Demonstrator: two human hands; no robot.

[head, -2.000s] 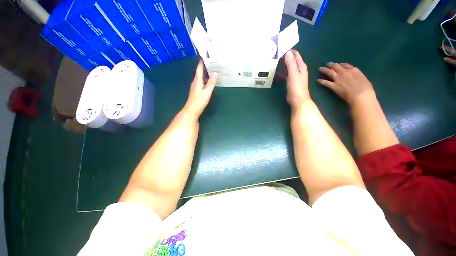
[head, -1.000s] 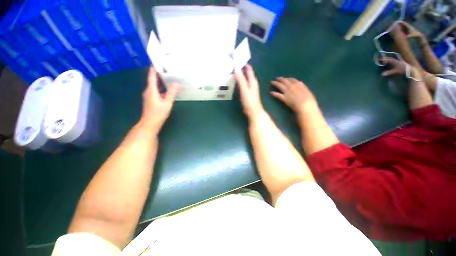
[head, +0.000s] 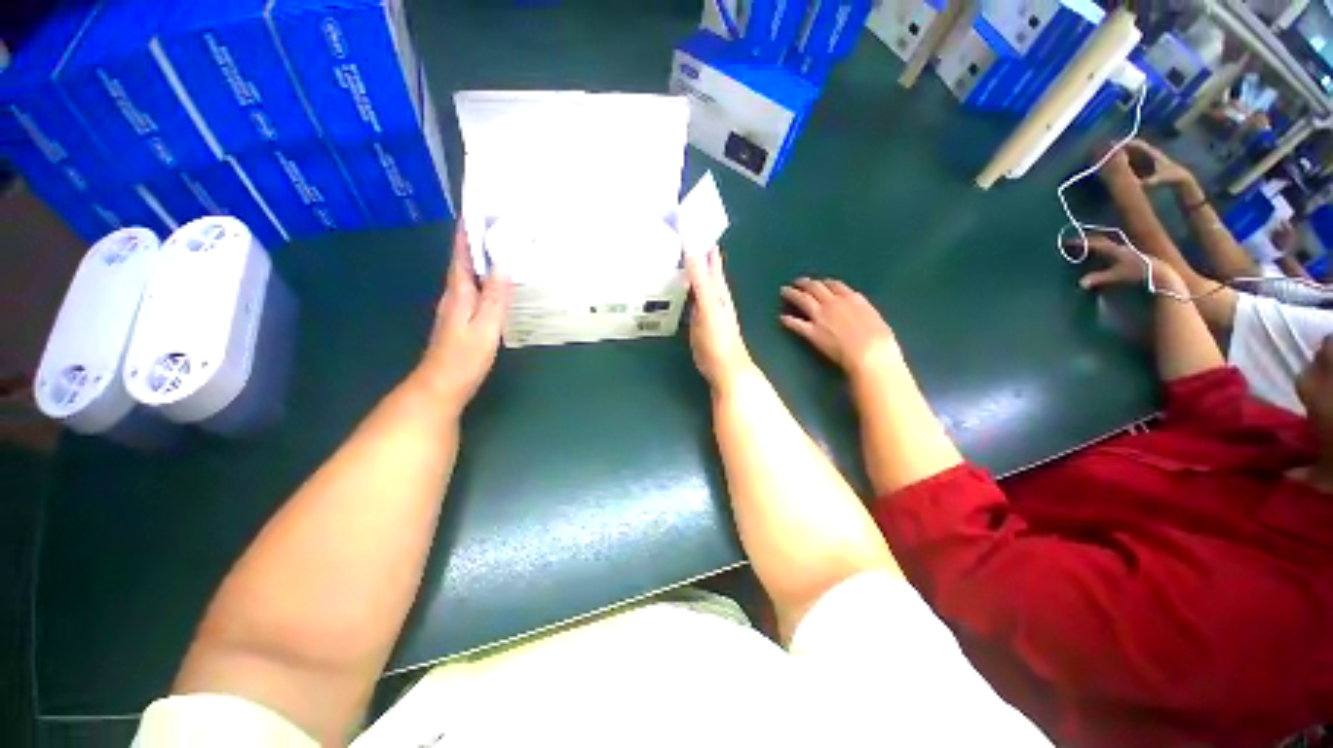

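An open retail box [head: 592,314] stands on the table in front of me, its white printed face toward me. Its lid [head: 573,146] stands up at the back, white inside. The right side flap [head: 703,214] sticks up and outward. The left flap is hard to make out. The contents are washed out in glare. My left hand [head: 471,325] holds the box's left side. My right hand [head: 712,319] is against its right side, below the flap.
Blue finished boxes [head: 278,124] are stacked at back left. Two tall white oval units [head: 198,314] stand at left. A closed box [head: 738,114] lies behind the open one. A neighbour in a red sleeve [head: 936,504] rests a hand at right. A white cable [head: 1085,219] lies farther right.
The view has swung right, so more neighbours and boxes show. My hands stay at the box's sides. The left side flap, upright before, now barely shows.
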